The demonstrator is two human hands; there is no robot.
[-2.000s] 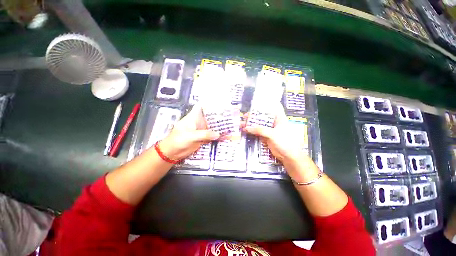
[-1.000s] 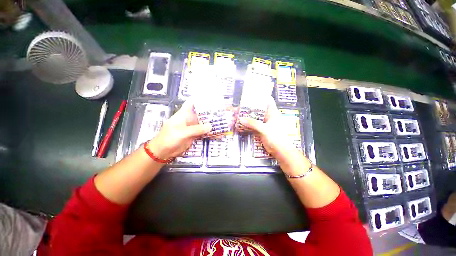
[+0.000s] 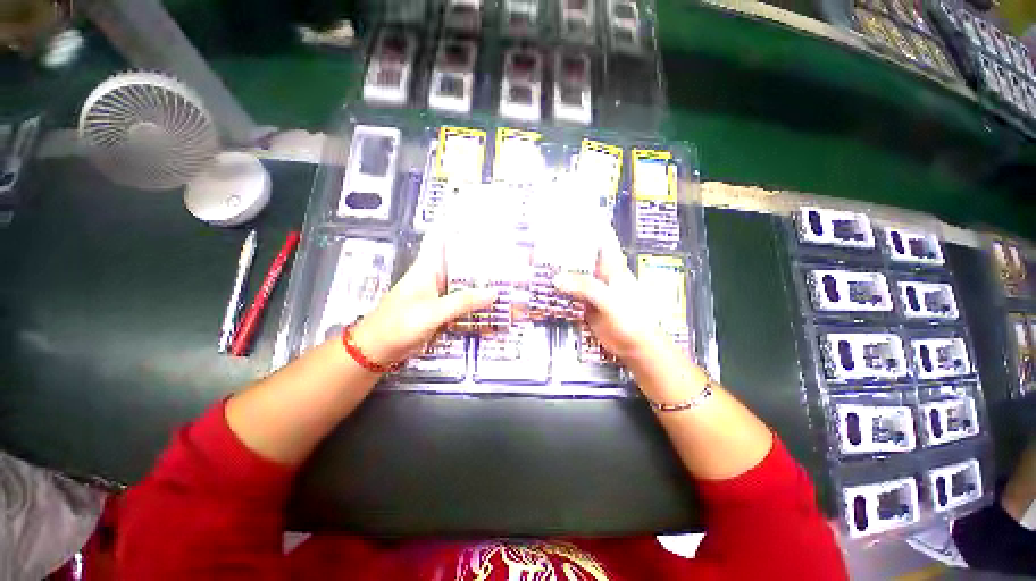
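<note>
My left hand [image 3: 423, 304] and my right hand [image 3: 613, 304] each hold a keypad phone, face up, side by side over the clear blister tray [image 3: 707, 329]. The left phone [image 3: 482, 297] and the right phone [image 3: 557, 289] show rows of small keys near my thumbs; their upper parts are washed out by glare. In the tray, phones with yellow frames lie face up, such as the one at the upper right [image 3: 656, 199]. A phone at the upper left [image 3: 369, 173] lies back side up. Glare and my hands hide the tray's middle.
A desk fan [image 3: 150, 131], a white pen [image 3: 237, 292] and a red pen [image 3: 266, 294] are left of the tray. Another tray of phones, backs up [image 3: 869, 354], is at the right. A further tray [image 3: 523, 85] lies beyond mine on the green belt. Another person's arm [image 3: 1005, 524] shows at the right edge.
A tray of phones has come into view on the belt beyond my tray. My hands still hold both phones, now nearly level and close together. The view has shifted slightly.
</note>
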